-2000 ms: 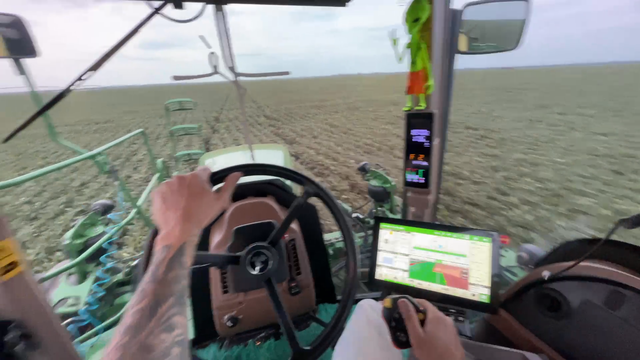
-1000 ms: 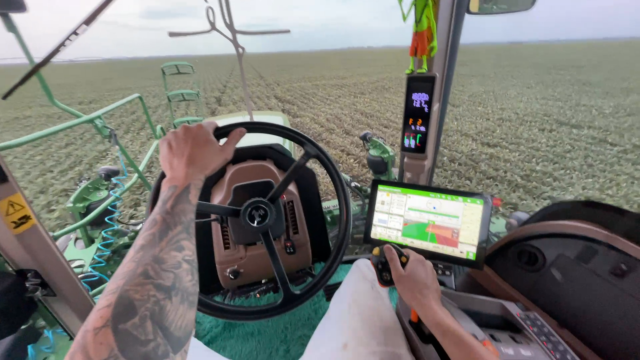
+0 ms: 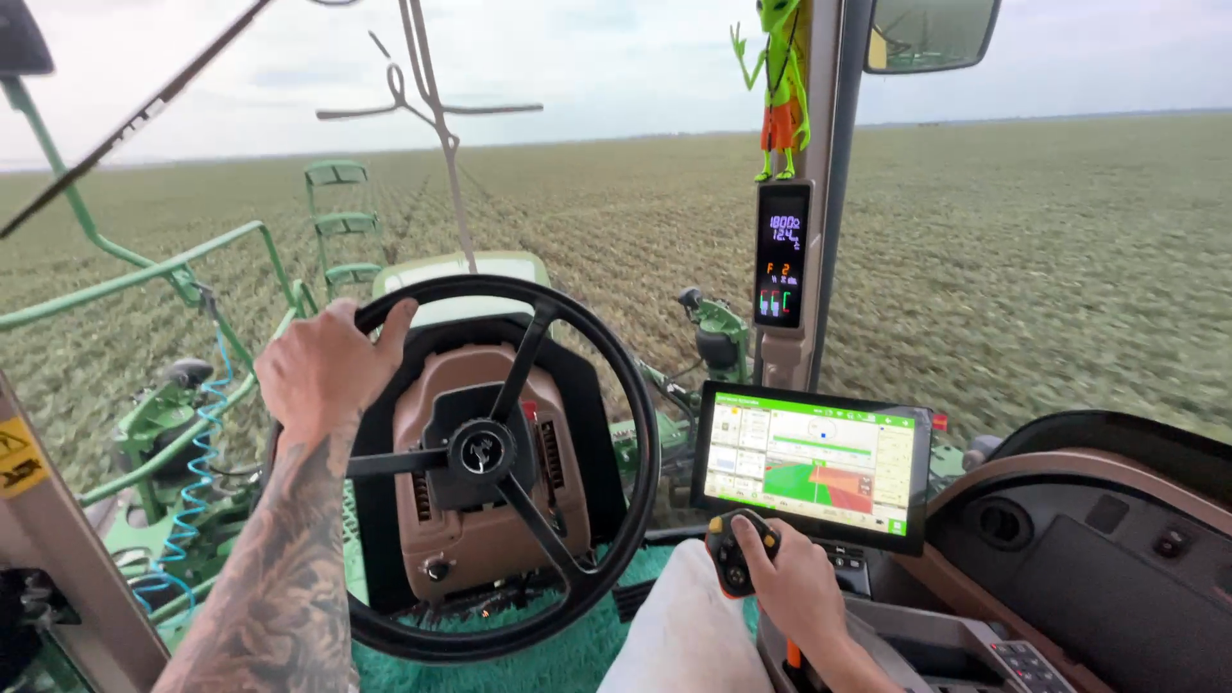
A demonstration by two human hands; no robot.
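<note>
My left hand (image 3: 327, 366) grips the upper left rim of the black steering wheel (image 3: 647, 452), its thumb lying along the rim; the forearm below is tattooed. On the right, my right hand (image 3: 794, 582) is closed around a black multi-button control lever (image 3: 733, 553), with the thumb on top near its yellow buttons. The lever stands beside my knee in pale trousers. Just beyond it, a touchscreen monitor (image 3: 813, 462) shows a green and red field map. A narrow lit display (image 3: 784, 255) is fixed to the cab pillar.
Green handrails (image 3: 144, 279) and a coiled blue hose (image 3: 197, 481) are outside at left. A green alien figure (image 3: 782, 96) hangs on the pillar above the display. A side console (image 3: 1078, 558) and a keypad (image 3: 1030, 664) lie at right. Crop rows (image 3: 616, 202) stretch ahead beyond the hood (image 3: 462, 269).
The view has shifted since the earlier frames. Both hands keep their holds on the wheel and the lever, and the wheel's spokes look much the same.
</note>
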